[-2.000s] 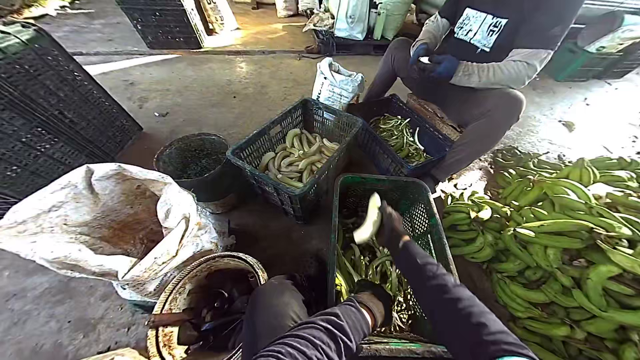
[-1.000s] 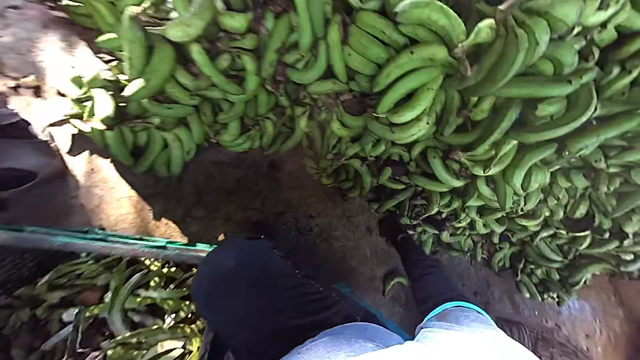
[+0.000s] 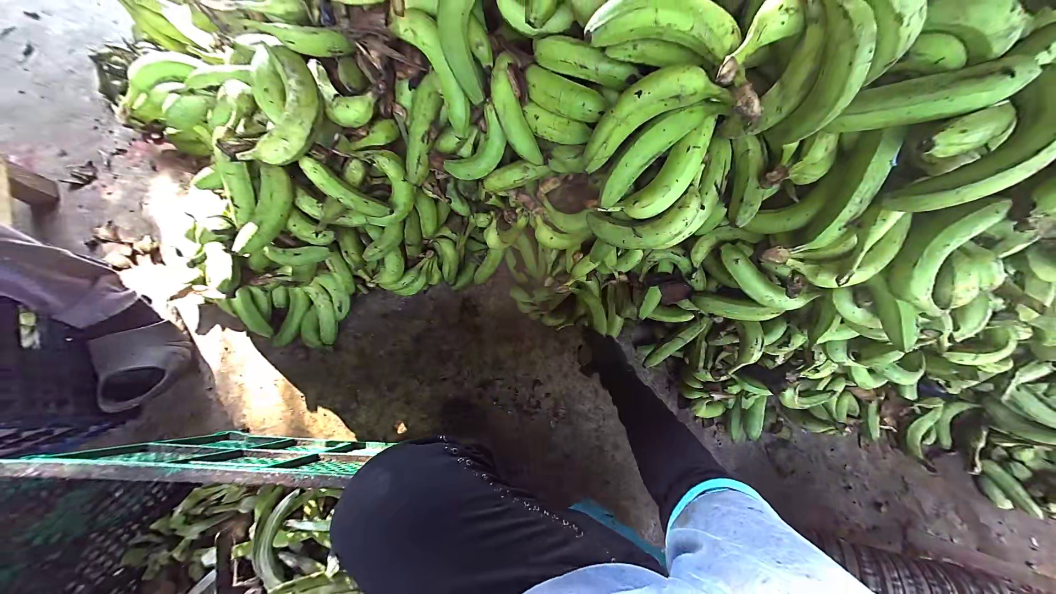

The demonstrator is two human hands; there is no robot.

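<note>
Green plantains (image 3: 660, 157) lie in a broad heap of bunches across the upper and right parts of the head view. My right hand (image 3: 601, 353), dark at the end of a black sleeve, reaches to the heap's near edge and is nearest to a small bunch of green fruit (image 3: 606, 313). Its fingers are too dark to make out, so whether it grips anything cannot be told. My left hand is out of the picture. Long green peels (image 3: 276, 536) lie in the green plastic crate (image 3: 206, 470) at the lower left, beside my bent knee.
Another person's leg and shoe (image 3: 136, 363) are at the left, beside a dark crate (image 3: 49, 371). A piece of wood (image 3: 31, 186) stands above that leg. Stained concrete floor (image 3: 462, 355) shows between the crate and the heap. Peel scraps (image 3: 124, 247) lie on the floor.
The view has swung right, from the crates to the heap. Two seconds ago my right hand held a peeled plantain over the green crate; now it is at the heap's edge.
</note>
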